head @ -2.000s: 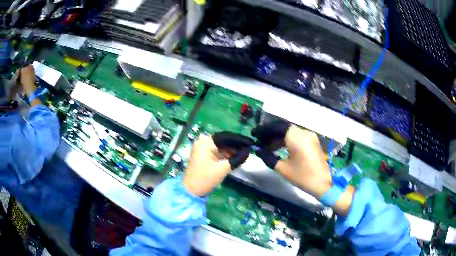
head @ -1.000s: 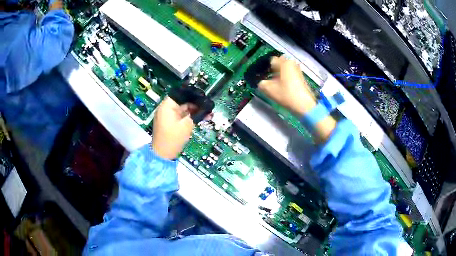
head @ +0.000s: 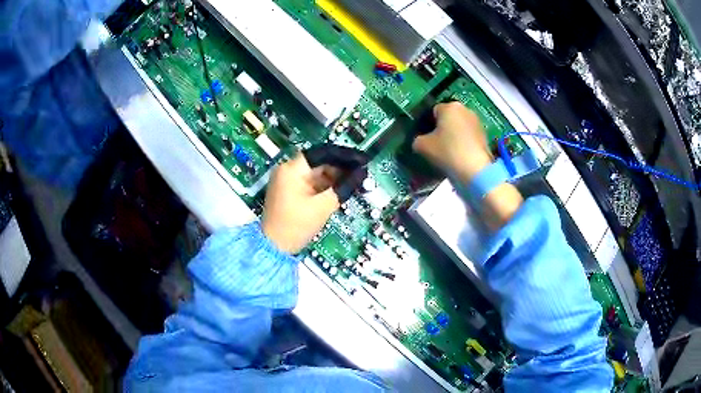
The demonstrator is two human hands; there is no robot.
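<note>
A large green circuit board [head: 338, 238] lies in front of me, next to another green board [head: 173, 80] on the left. My left hand [head: 307, 192], with black finger cots, is low over the near board's left part. Its fingertips are close together; I cannot tell whether they hold a part. My right hand [head: 453, 142], with black finger cots and a blue wrist strap [head: 492, 178], is over the far left part of the same board. Its fingertips are dark and blurred, so any held part is hidden. A long white heat sink [head: 450, 219] runs under my right forearm.
Another long white heat sink [head: 288, 57] and a yellow strip [head: 361, 34] stand on the left board. A silver rail [head: 330, 318] borders the near side. Part bins [head: 646, 238] are at the right. A blue cord [head: 615, 157] crosses there. Another person's blue sleeve [head: 46, 92] is at upper left.
Compared with a second ago, the view has shifted so the boards appear larger. My hands stay apart over the board's left part; two seconds ago their fingertips were together above it.
</note>
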